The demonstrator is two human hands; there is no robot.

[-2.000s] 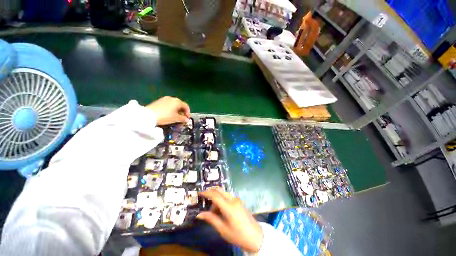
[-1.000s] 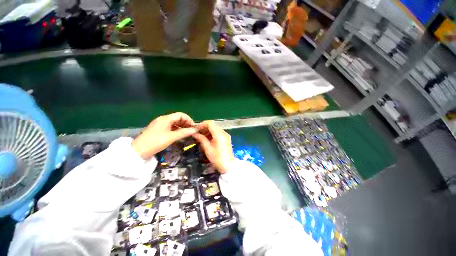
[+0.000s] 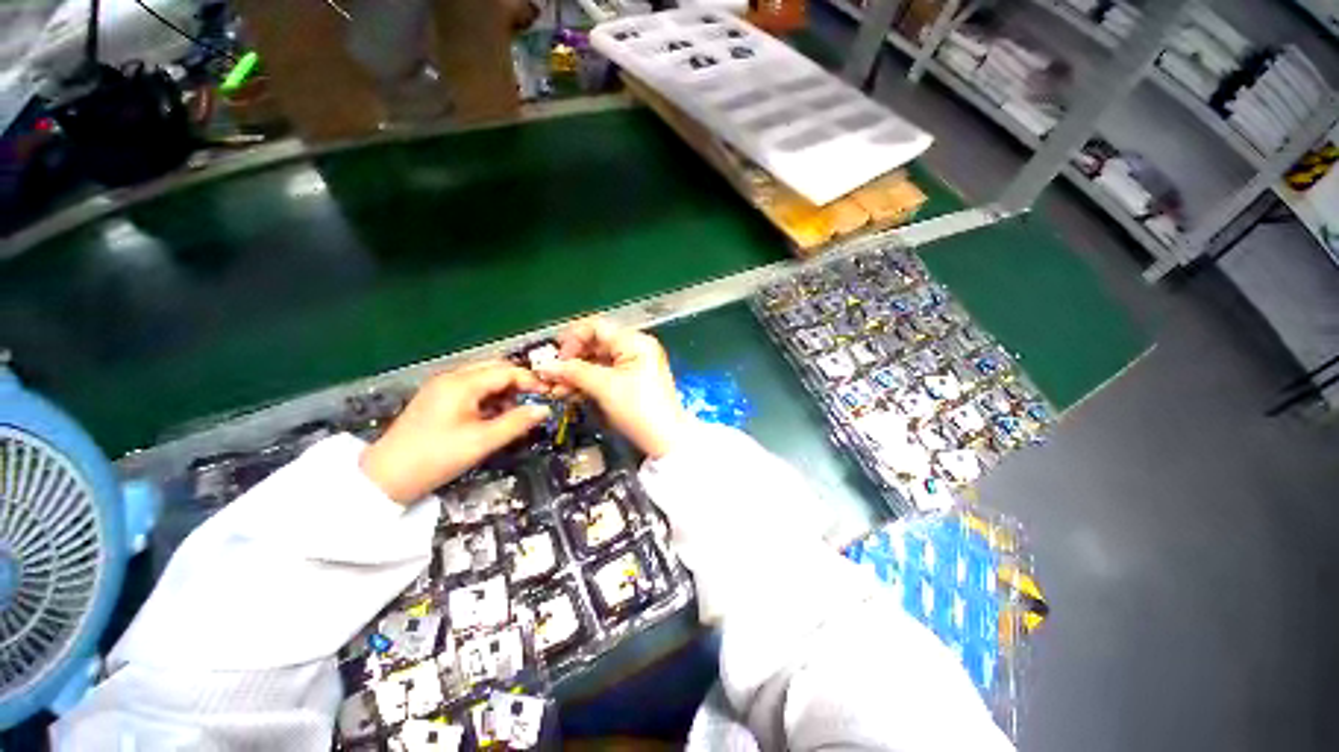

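A small electronic module (image 3: 545, 359) with a white face and dark edge is between my two hands, above the far edge of the blister tray. My left hand (image 3: 458, 426) has its fingers on the module from the left and below. My right hand (image 3: 623, 385) pinches it from the right. A short yellow tab and a blue speck show just under the fingers; whether they belong to this module I cannot tell. The blister tray (image 3: 576, 658) below holds rows of dark square parts with white faces. My sleeves hide parts of the tray.
Blue film pieces (image 3: 711, 397) lie right of my right hand. A second filled blister tray (image 3: 899, 360) is at right, a blue-filled tray (image 3: 947, 580) low right. A white tray (image 3: 764, 103) lies on yellow-brown trays (image 3: 844, 215) beyond. A blue fan (image 3: 56, 544) stands left.
My right hand has come up from the tray's near side to meet my left hand at the far edge. The module between them now shows its white face. The camera view has shifted.
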